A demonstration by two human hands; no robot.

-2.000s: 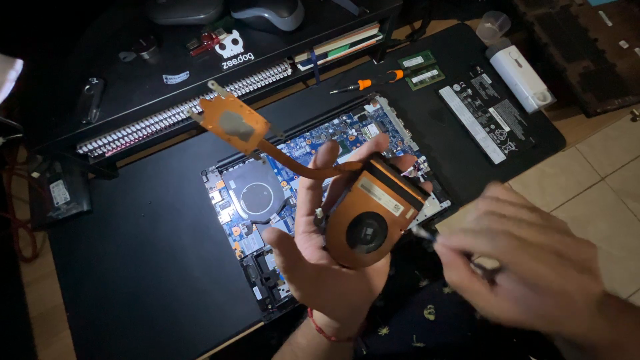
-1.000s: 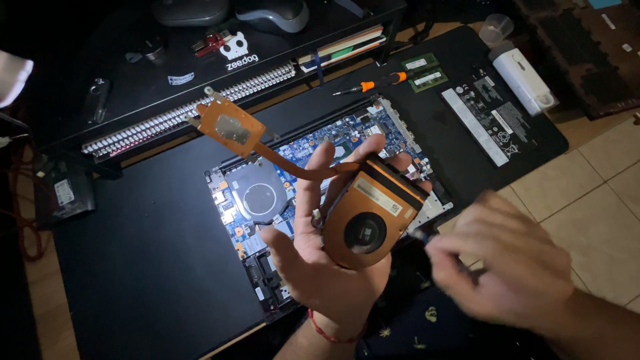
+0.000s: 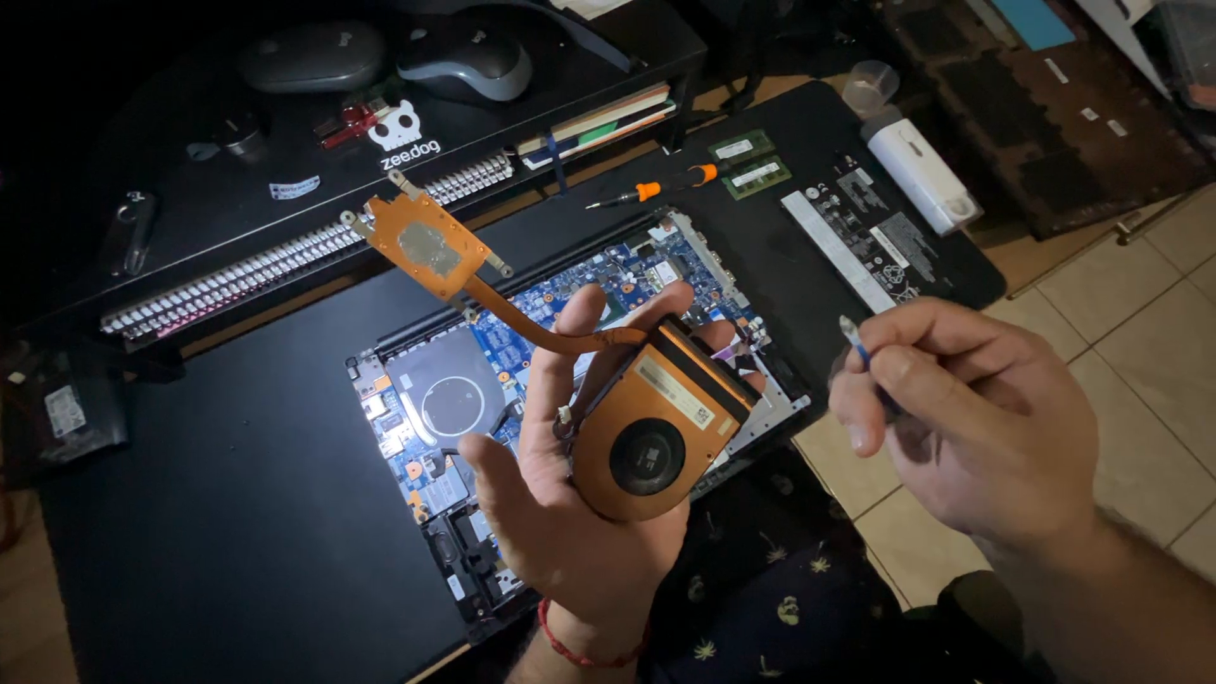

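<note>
A copper-coloured laptop heatsink and fan rests in my left hand, palm up, fingers behind the fan housing. From it a curved heat pipe runs to a copper plate, whose face bears a grey patch. My right hand, to the right of the fan, pinches a thin blue-stemmed swab with a pale greyish tip; it does not touch the heatsink. Beneath my left hand lies an opened laptop base with a blue circuit board and a hard drive. The left hand hides part of the board.
Behind the laptop lie an orange-and-black screwdriver and memory modules. A laptop battery and a white bottle are to the right. At the back, a black shelf holds two computer mice. A brown laptop cover lies far right.
My right hand has moved right, away from the fan's edge, and the swab tip now points up in plain view. My left hand still holds the heatsink and fan.
</note>
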